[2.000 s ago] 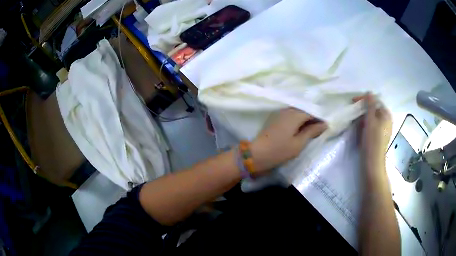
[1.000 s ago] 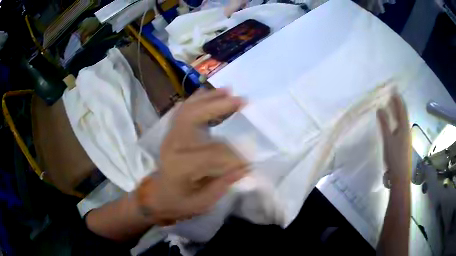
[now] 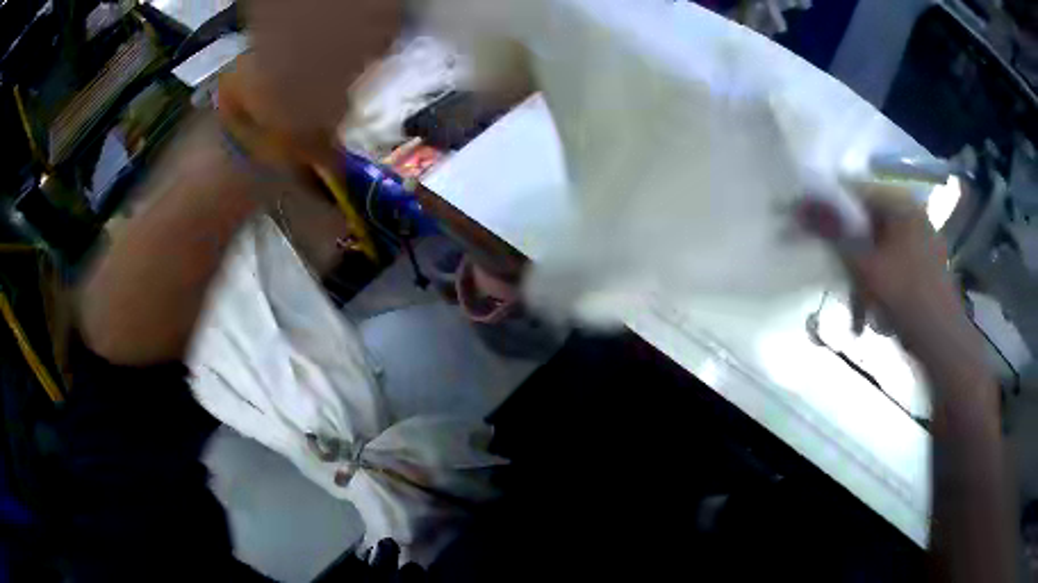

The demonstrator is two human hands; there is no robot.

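A white fabric panel [image 3: 683, 182], strongly blurred, is lifted and spread in front of the table. My right hand [image 3: 911, 256] grips its right edge; a small dark red spot shows by the fingertips. My left hand [image 3: 324, 57] is raised at the upper left, blurred and cut off by the top edge, near the panel's upper left part. Its fingers cannot be made out, so its hold on the cloth cannot be told.
The white table [image 3: 785, 404] has a ruled front edge. Gathered white cloth [image 3: 285, 342] hangs at left. A dark phone [image 3: 455, 114] lies partly hidden at the table's left edge, with a blue and yellow frame beside it. A grey lamp [image 3: 905, 171] and metal machine parts are at right.
My left hand has moved up and away to the upper left. The panel has risen off the table and now hides much of it. My right hand still holds its right side.
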